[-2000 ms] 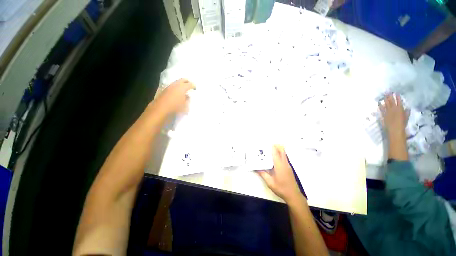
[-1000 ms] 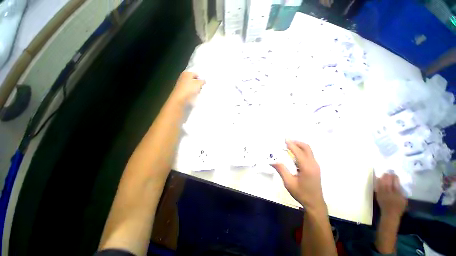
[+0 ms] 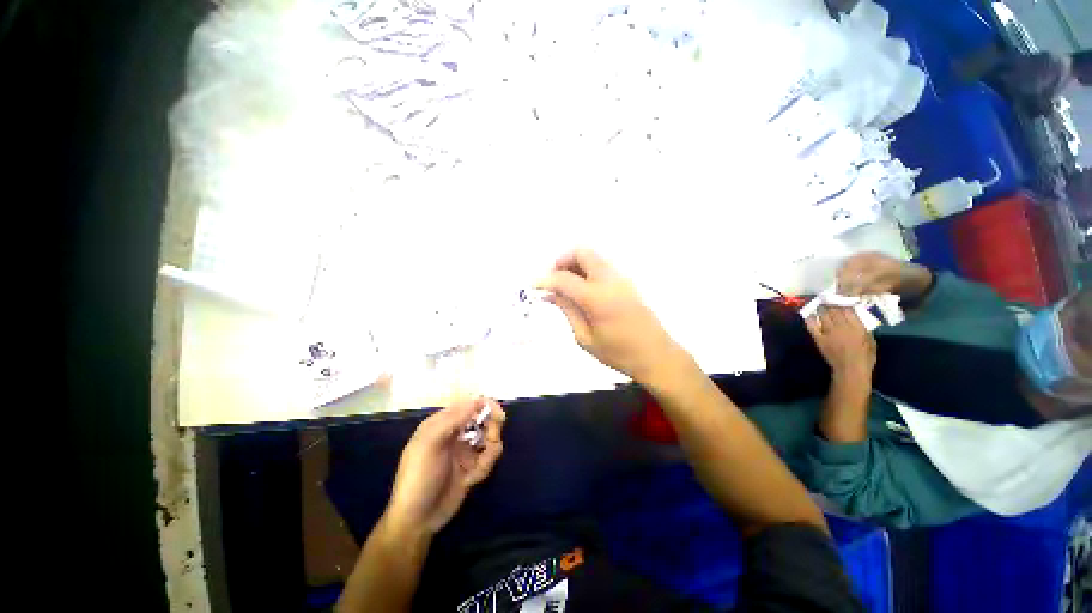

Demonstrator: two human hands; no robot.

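Observation:
My left hand [image 3: 443, 461] is in front of the table's front edge, fingers curled around a small white plastic part [image 3: 477, 424] with dark marks. My right hand [image 3: 599, 305] is over the table, thumb and fingertips together at a small pale piece beside a dark-marked white adapter [image 3: 527, 296]; glare hides its outline. Another white adapter housing [image 3: 326, 365] with dark holes lies near the front left edge. A faint white block [image 3: 453, 347] lies between them.
A loose heap of white parts [image 3: 413, 90] lies at the back, clear film [image 3: 228, 90] at the back left. At right are a squeeze bottle [image 3: 940, 201], a red crate [image 3: 1003, 252] and a masked person in green [image 3: 958, 347] handling white parts.
The view has turned and moved right. My left hand has come from the table's left side to the front edge, now with a white part. My right hand has moved further over the table.

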